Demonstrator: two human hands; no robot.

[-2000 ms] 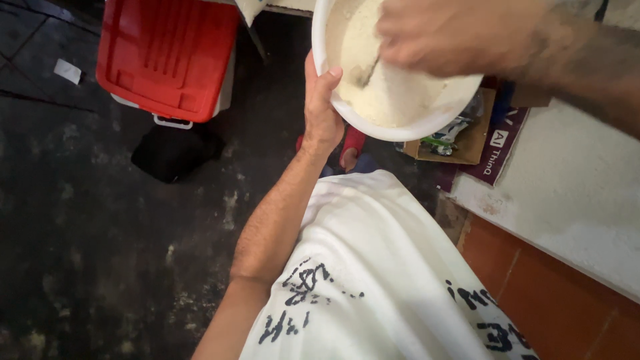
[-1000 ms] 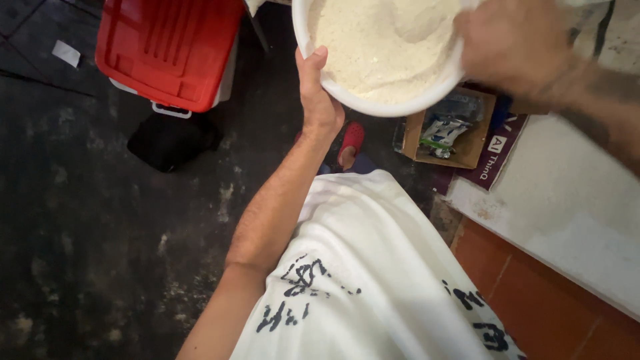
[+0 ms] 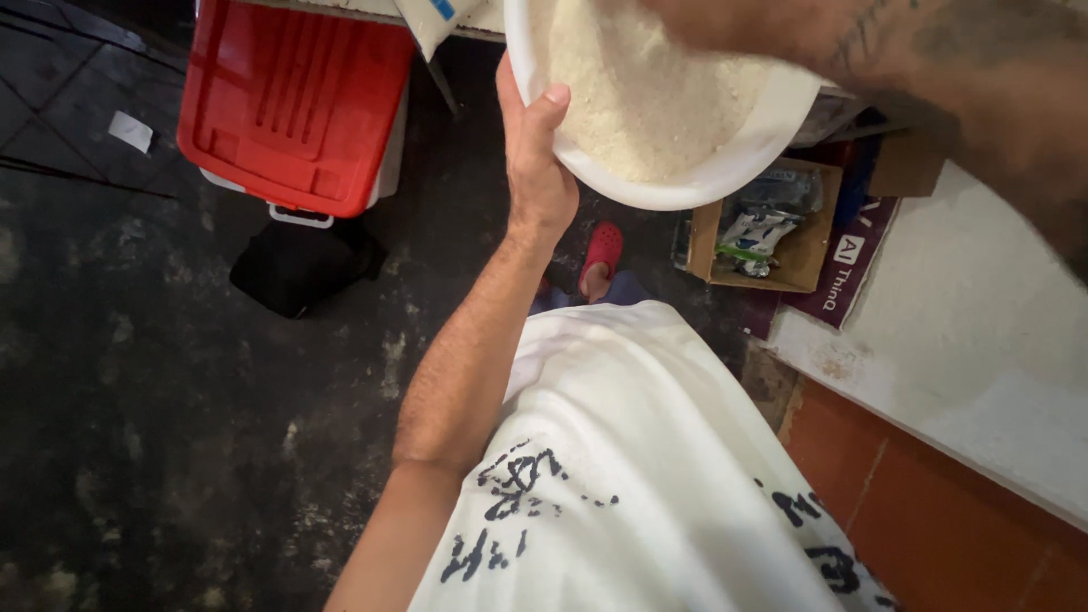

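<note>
A white plastic bowl [image 3: 654, 191] with a pale, crumbly, flour-like mix [image 3: 620, 127] in it is at the top centre, cut off by the frame's upper edge. My left hand [image 3: 540, 149] grips the bowl's left rim, the thumb over the edge and the fingers on the outside. My right forearm crosses above the bowl's right side from the right edge. The right hand [image 3: 671, 13] is at the top edge over the mix, blurred and mostly cut off, so its fingers and anything in them are hidden.
Below left of the bowl are a red-lidded storage box [image 3: 297, 110] and a black cloth-like item [image 3: 302, 263] on the dark floor. To the right, an open cardboard box [image 3: 765, 272] holds packets, beside a purple printed carton [image 3: 850, 272] and a white wall [image 3: 969, 314]. A table edge [image 3: 365, 10] runs behind.
My right hand has moved from the bowl's right rim to over the mix at the upper edge. My left hand has kept its hold on the rim.
</note>
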